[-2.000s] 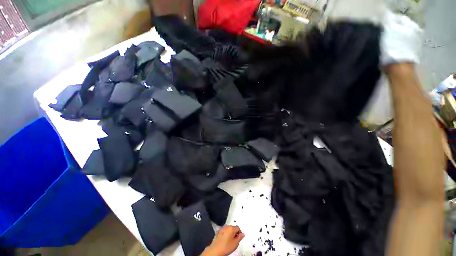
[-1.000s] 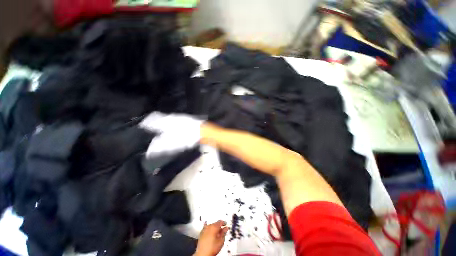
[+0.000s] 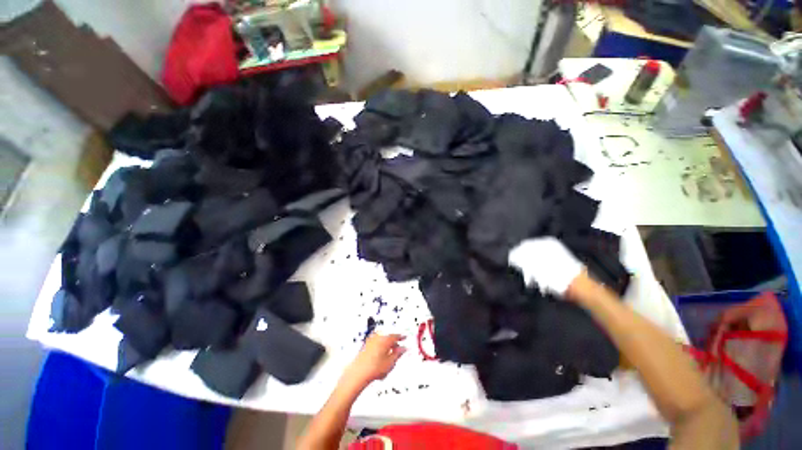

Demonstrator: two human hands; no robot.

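Observation:
A large heap of black fabric pieces (image 3: 440, 206) covers the middle and right of the table. My right hand (image 3: 547, 265), in a white knit glove, lies on its right part; its fingertips meet the black fabric, and I cannot tell whether they grip it. My bare left hand (image 3: 381, 356) is low over the white cloth beside black clippings (image 3: 376, 308), fingers slightly apart, with nothing visible in it. Red scissor handles (image 3: 427, 340) stick out from the heap's near-left edge; the blades are hidden. A second heap of flat black pieces (image 3: 167, 255) lies on the left.
A white table cover (image 3: 352, 400) shows at the front edge. A blue bin (image 3: 114, 413) stands below left. A bag with red straps (image 3: 747, 360) is at the right by a dark-filled bin. A sewing machine (image 3: 280, 31) and red cloth (image 3: 200, 53) are at the back.
My gloved right hand has moved from the left heap to the right heap. It held a black bunch aloft in the oldest frame. The view has turned right, then shows more of the table.

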